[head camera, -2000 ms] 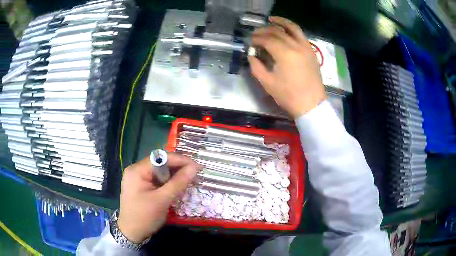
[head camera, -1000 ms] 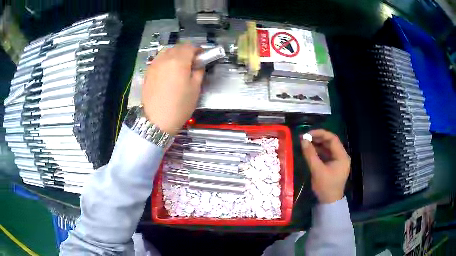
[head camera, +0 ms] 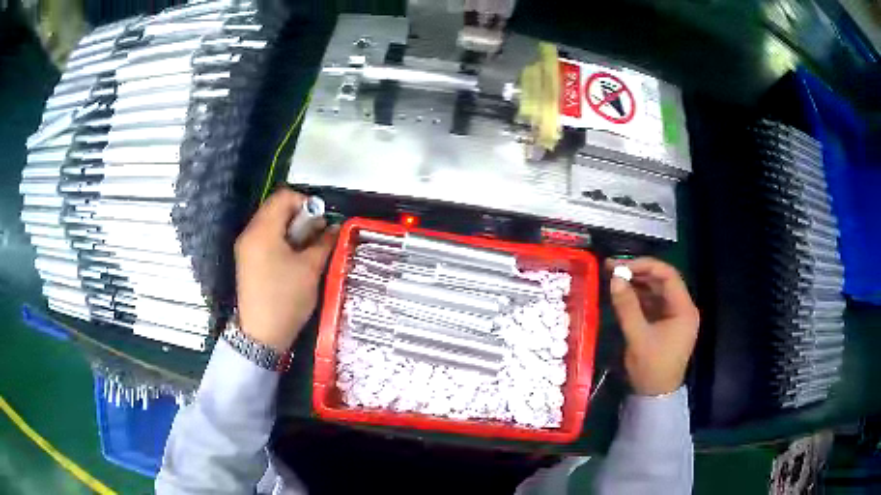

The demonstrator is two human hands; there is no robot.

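My left hand (head camera: 277,274) holds a silver tube (head camera: 307,221) with its open end up, left of the red parts bin's top corner. My right hand (head camera: 659,324) pinches a small white cap (head camera: 622,274) to the right of the bin. Another silver tube (head camera: 420,77) lies across the black holding blocks of the press fixture (head camera: 415,155), its right end near the yellowish plate (head camera: 546,97). The red parts bin (head camera: 454,432) holds many white caps (head camera: 526,367), with several tubes (head camera: 454,301) lying on top.
A large stack of tubes (head camera: 145,184) stands at left, beside a yellow-green wire (head camera: 286,140). A row of tubes (head camera: 807,261) lies at right, with a blue bin (head camera: 860,203) beyond. Another blue bin (head camera: 130,430) is below at left. A warning label (head camera: 611,98) is on the machine.
My left hand has come back from the fixture to the bin's left side, still with a tube. A tube now shows lying across the blocks. My right hand still holds a cap; the view has shifted.
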